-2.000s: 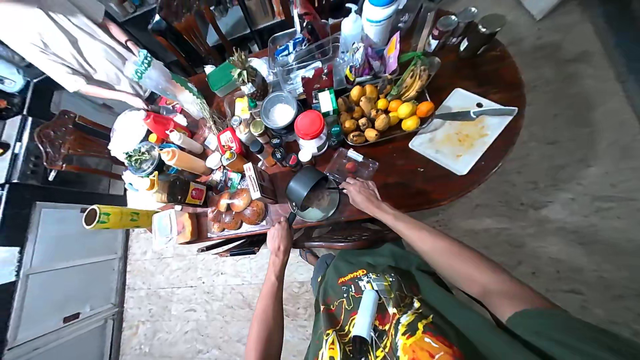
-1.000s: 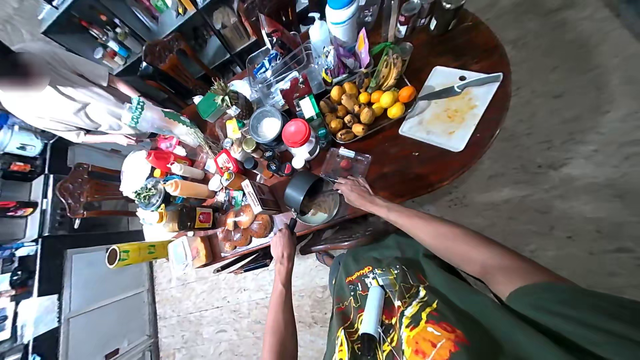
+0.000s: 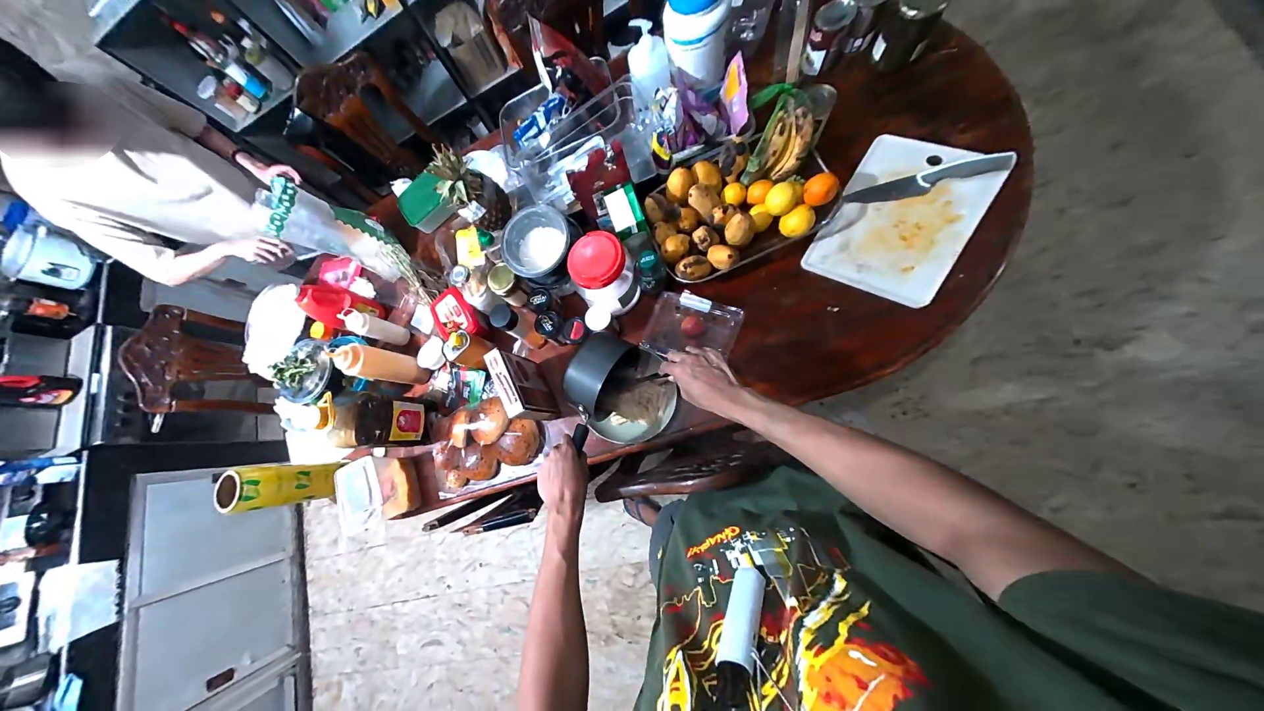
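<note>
My left hand (image 3: 563, 479) grips the black handle of a dark saucepan (image 3: 595, 373), which is tilted on its side over a shallow pale bowl (image 3: 642, 427) at the table's near edge. Pale, soft-looking food (image 3: 637, 403) shows at the pan's mouth and in the bowl. My right hand (image 3: 699, 378) is closed on a thin utensil that reaches toward the pan's mouth; its tip is hard to make out. Just beyond that hand lies a clear plastic container (image 3: 694, 324) with a small red item inside. A bag of buns (image 3: 489, 444) and a small box (image 3: 520, 383) are left of the pan.
A tray of fruit (image 3: 736, 212) and a white cutting board (image 3: 913, 222) with a knife (image 3: 928, 178) stand farther right. Jars, bottles and a red-lidded container (image 3: 597, 262) crowd the table beyond the pan. A wooden chair (image 3: 691, 472) touches the near side. Another person (image 3: 128, 188) handles a plastic bag at far left.
The view has shifted, showing more of the shelves and the other person. Both hands stay at the saucepan and bowl. More pale food shows at the pan's mouth now.
</note>
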